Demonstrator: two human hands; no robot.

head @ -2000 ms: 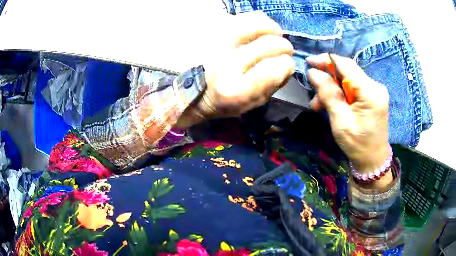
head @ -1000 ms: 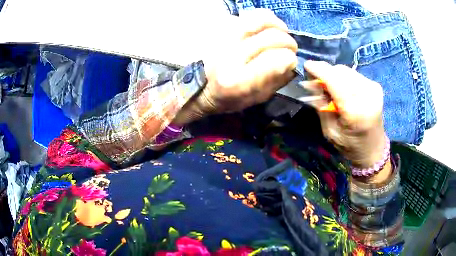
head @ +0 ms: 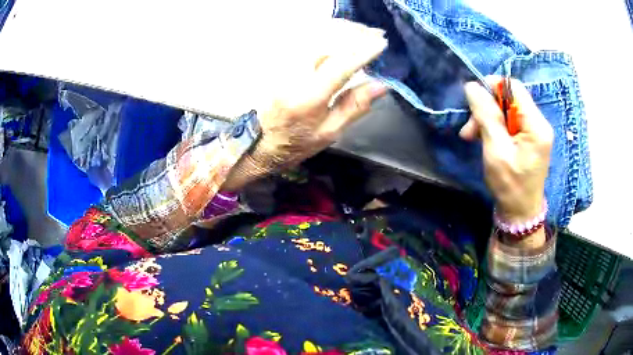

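Observation:
A blue denim garment (head: 555, 128) lies on the white table at the upper right, partly hanging over the table's edge. Its darker side and a pale stitched edge show between my hands. My right hand (head: 510, 142) holds orange-handled thread snips (head: 511, 111) in the palm, blades pointing up, with thumb and fingertips at the garment's edge. My left hand (head: 316, 97) is left of the denim, fingers apart and extended, near the cloth's left edge. I see nothing held in it; fine threads cannot be made out.
The white table (head: 153, 55) spans the top. Its front edge runs across above my lap. A blue bin (head: 66, 177) with grey scraps (head: 94, 135) is below at the left. A green crate (head: 586, 274) is below at the right. A dark floral apron (head: 243, 277) covers my lap.
My left hand has let go of the denim and opened, moving left. My right hand has moved slightly right. The denim has shifted and opened out, showing more of its dark side.

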